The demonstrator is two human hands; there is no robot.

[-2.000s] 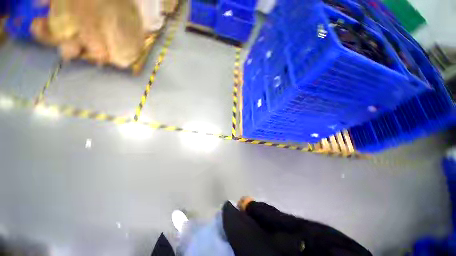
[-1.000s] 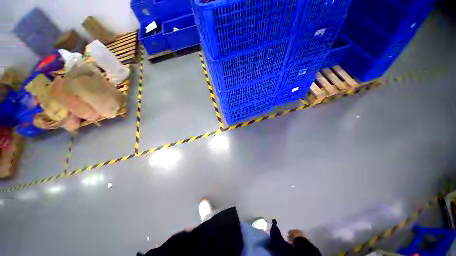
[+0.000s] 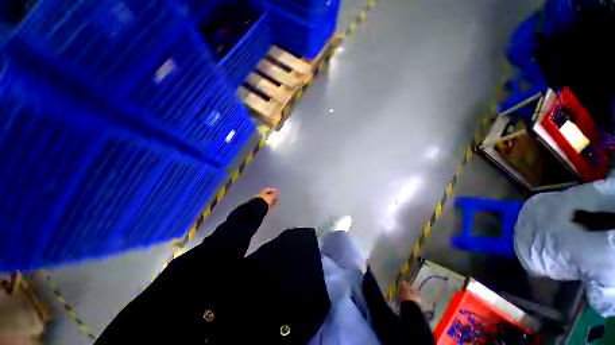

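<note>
My left hand [image 3: 269, 196] is small and blurred, out from a black sleeve above the grey floor, beside the yellow-black tape. I see nothing in it, but its finger shape is unclear. My right hand [image 3: 407, 294] is low at the right of my body, blurred and partly hidden by its dark sleeve, with a pale box behind it. I cannot tell if it holds anything. Tall stacked blue crates [image 3: 128, 128] with slotted sides stand at the left. Neither hand touches them.
A wooden pallet [image 3: 275, 81] lies beyond the crates. Yellow-black tape edges the grey floor [image 3: 350, 148]. At right are a blue stool-like frame [image 3: 487, 224], a red tray with dark cables [image 3: 475, 322], another red tray [image 3: 573, 131] and a person in pale clothing [image 3: 566, 236].
The view has turned and moved along the aisle. The blue crates now fill the left side, the sacks are out of view, and the trays and person appear at right. My left hand has come into view.
</note>
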